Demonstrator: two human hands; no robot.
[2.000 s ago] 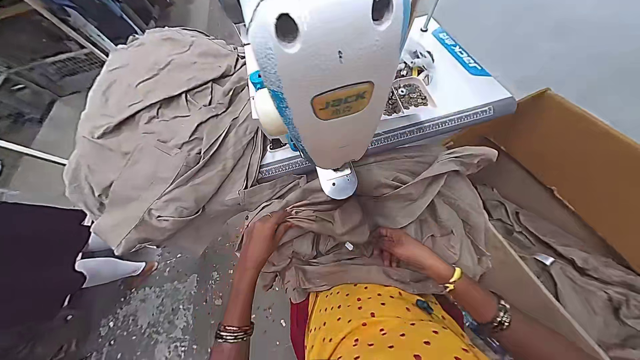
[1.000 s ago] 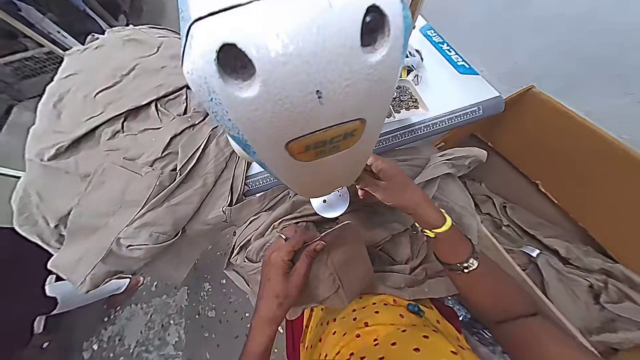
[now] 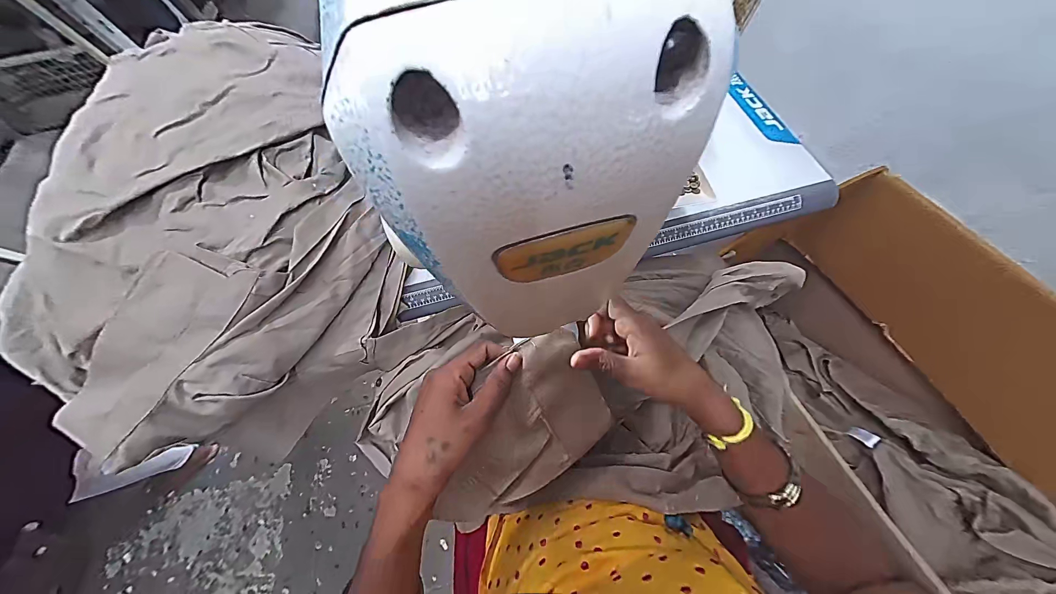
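Observation:
A white Jack industrial sewing machine head [image 3: 528,157] fills the upper middle, its lower tip just above the cloth. My left hand [image 3: 462,404] pinches the edge of a khaki fabric garment [image 3: 569,412] between thumb and fingers, left of the tip. Right beside the tip, my right hand [image 3: 643,351] has its fingers curled close to the cloth; whether it holds anything cannot be told. The garment lies bunched across my lap and under the machine. The needle area is hidden behind the head.
More khaki garments [image 3: 190,231] are heaped at the left. A cardboard box [image 3: 932,305] at the right has khaki cloth [image 3: 932,487] beside its wall. The white machine table [image 3: 767,173] carries a ruler strip [image 3: 726,223] and small buttons [image 3: 693,183]. A person's dark clothing shows at far left.
My left hand has moved up toward the machine tip with the cloth edge. My right hand, on the cloth two seconds ago, is up beside the tip. The machine looms larger as the view moved closer.

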